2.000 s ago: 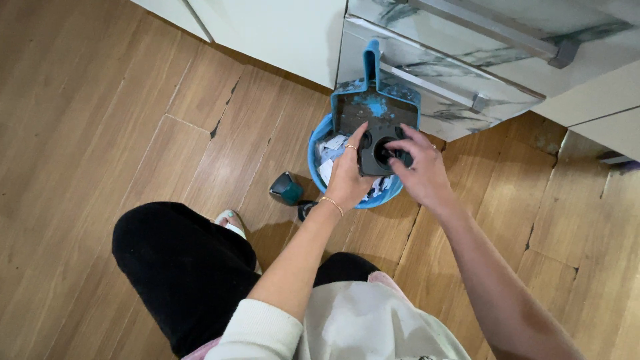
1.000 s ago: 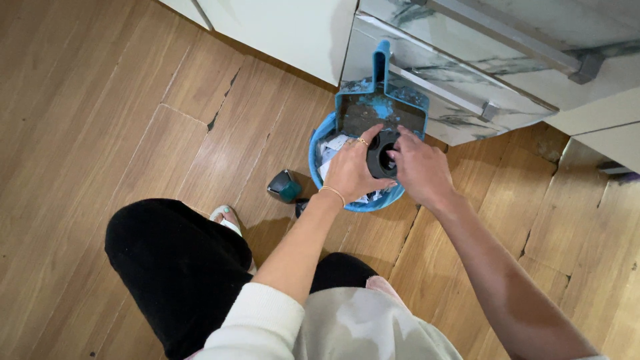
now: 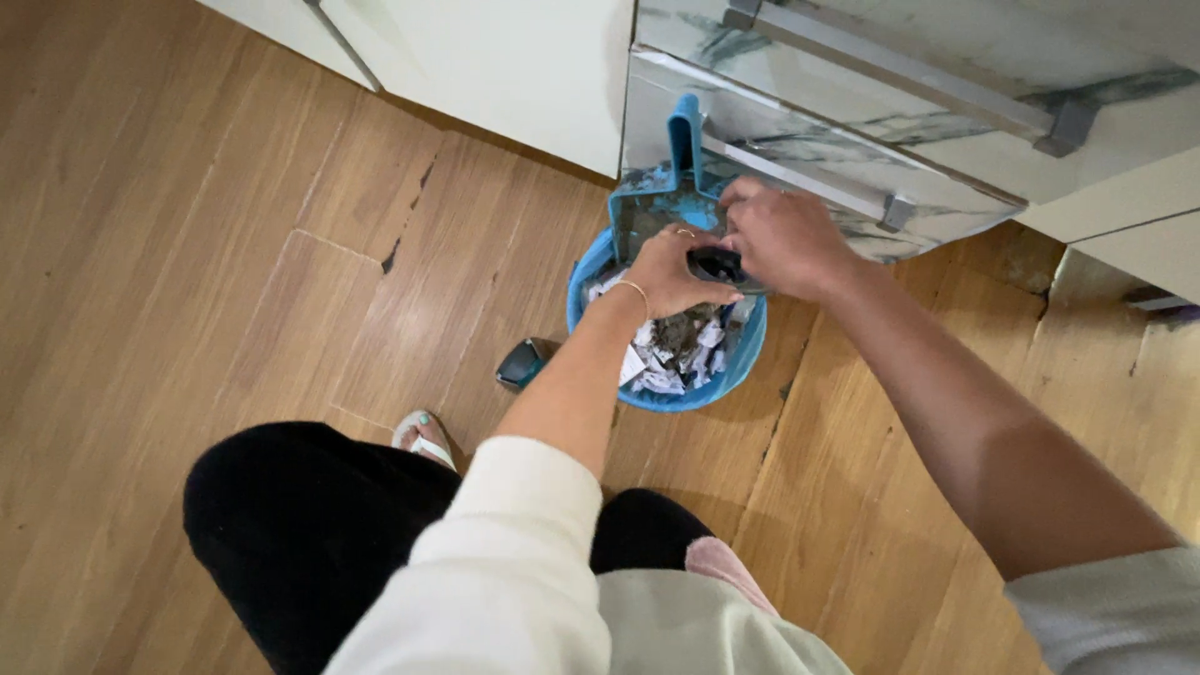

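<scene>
My left hand (image 3: 677,272), with a ring and a bracelet, grips a dark round-mouthed container (image 3: 717,265) from its left side. At the container's right, my right hand (image 3: 778,234) has its fingertips on or at the rim; what they pinch, if anything, is hidden. Below both hands stands a blue bin (image 3: 692,403) holding crumpled white paper and a grey clump of dust (image 3: 677,336). A blue dustpan (image 3: 687,169) with worn patches rests upright at the bin's back edge, its handle toward the drawers.
White marble-patterned drawers (image 3: 769,112) with metal handles rise behind the bin. A white cabinet (image 3: 506,75) stands at the left. A dark and teal object (image 3: 521,364) lies on the wood floor (image 3: 234,281) left of the bin. My sandalled foot (image 3: 424,436) is nearby.
The dark container is tipped differently in my hands, and my right hand has shifted up its right side. A grey clump now shows on the bin's paper, which my hands covered earlier.
</scene>
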